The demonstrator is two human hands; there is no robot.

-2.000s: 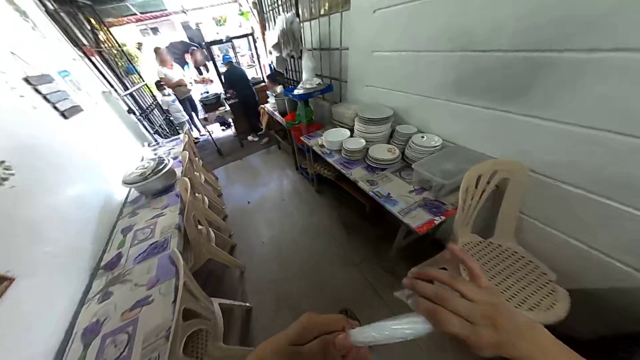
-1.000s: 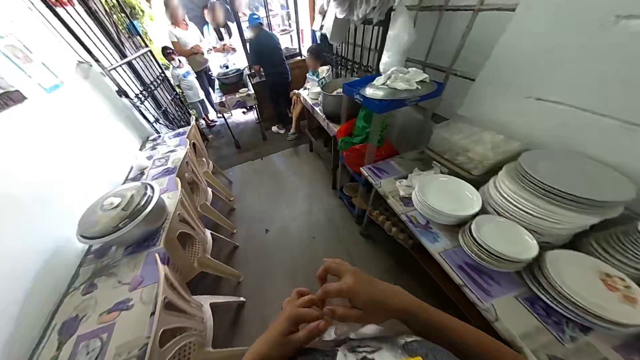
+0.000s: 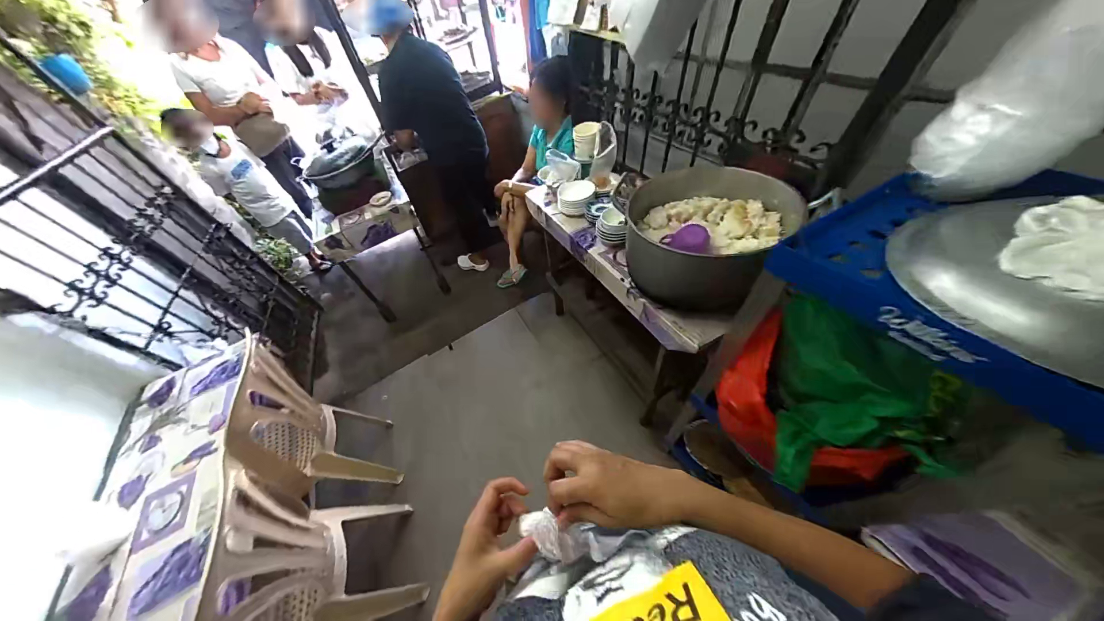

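Note:
Both hands are close together in front of my body at the bottom centre. My right hand point(image 3: 604, 485) pinches a crumpled piece of thin translucent plastic point(image 3: 556, 536), which looks like a plastic bag. My left hand point(image 3: 493, 539) is at the plastic's left side, its thumb against it and its fingers partly curled. Past them to the right, a large metal pot point(image 3: 703, 272) of whitish food stands on a covered table point(image 3: 642, 302), with a purple scoop point(image 3: 688, 239) in the food. Small stacked bowls point(image 3: 576, 198) stand beside the pot.
Plastic chairs point(image 3: 323, 466) line a long table point(image 3: 172, 483) on the left. On the right a blue crate point(image 3: 931, 319) holds a metal lid point(image 3: 957, 259), above green and red bags point(image 3: 837, 397). Ahead are a seated person point(image 3: 539, 142), a standing person point(image 3: 435, 95) and others by a lidded pot point(image 3: 339, 162).
The view has moved forward past the stacked plates, toward the large pot and the people. The translucent plastic, stretched out from my left hand two seconds ago, is now bunched between my hands.

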